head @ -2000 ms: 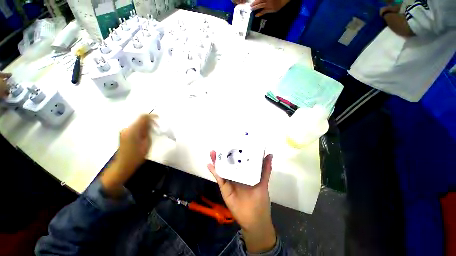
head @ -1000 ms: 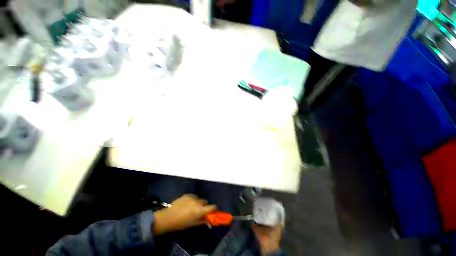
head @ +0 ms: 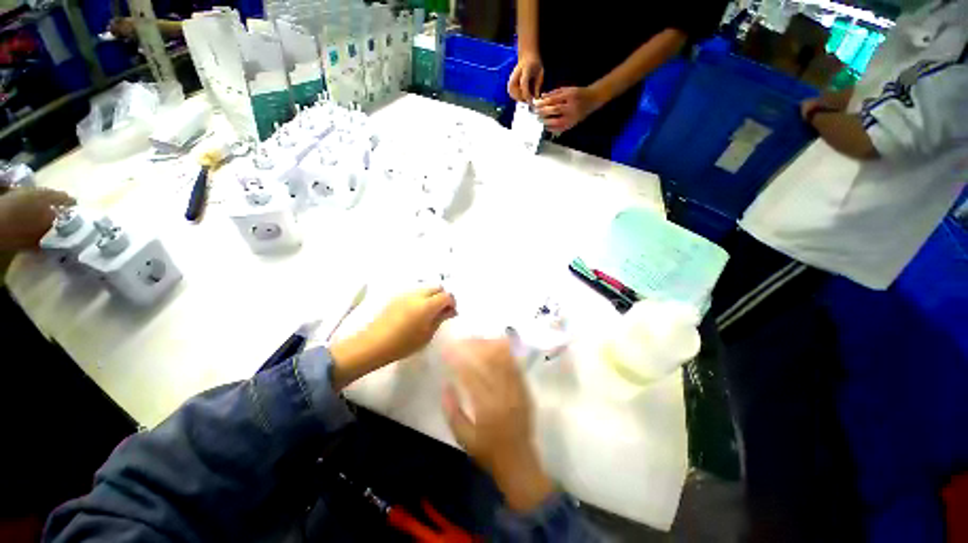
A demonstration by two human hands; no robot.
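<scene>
A white plug adapter (head: 543,331) sits on the white tabletop, right of centre, with its pins up; no hand touches it. My left hand (head: 398,331) is over the front of the table, its fingertips pinched together; whether they hold something small cannot be seen. My right hand (head: 490,408) is motion-blurred at the front table edge, just left of and below the adapter, with the thumb apart from the fingers and nothing visible in it. The orange-red handled tool (head: 430,525) is low by my lap, cut off by the bottom edge.
More adapters (head: 265,217) stand at the left and centre back. A squat translucent bottle (head: 650,345), pens (head: 603,284) and a pale teal pad (head: 663,255) lie right. A black-yellow handled tool (head: 197,191) and cartons (head: 350,64) are behind. Other people's hands (head: 557,104) work across the table.
One second ago my left hand held the orange-red tool against the adapter in my right hand, below the table edge. Now the adapter stands on the table and both hands are off the tool.
</scene>
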